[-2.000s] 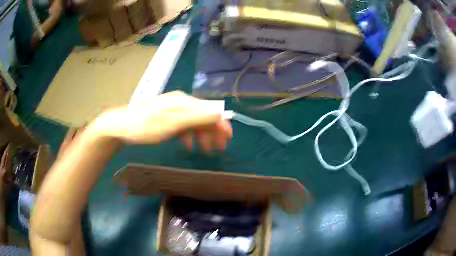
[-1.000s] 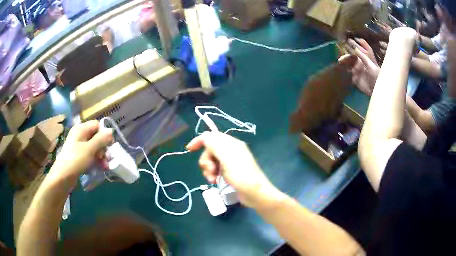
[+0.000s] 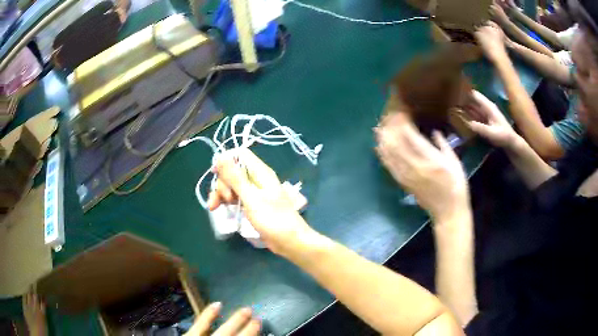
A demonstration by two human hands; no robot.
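Observation:
My right hand is over the table, its fingers closed around bunched white cords. White charger blocks sit under and beside the hand, partly covered by it. My left hand shows only as spread fingers at the bottom edge, cut off, with nothing visible in them. It is just right of an open brown carton with its lid raised. Dark items lie inside the carton, and its lower part is out of the picture.
A bench instrument with loose wires stands on a dark mat at upper left. A power strip and tan cardboard lie left. Fingers of unclear ownership show at lower left. At right, a person in black handles another carton; more people sit beyond.
My left hand has let go of the white charger and moved down beside the carton. The cords and chargers are now bunched at my right hand. The neighbour's hands have moved around their carton.

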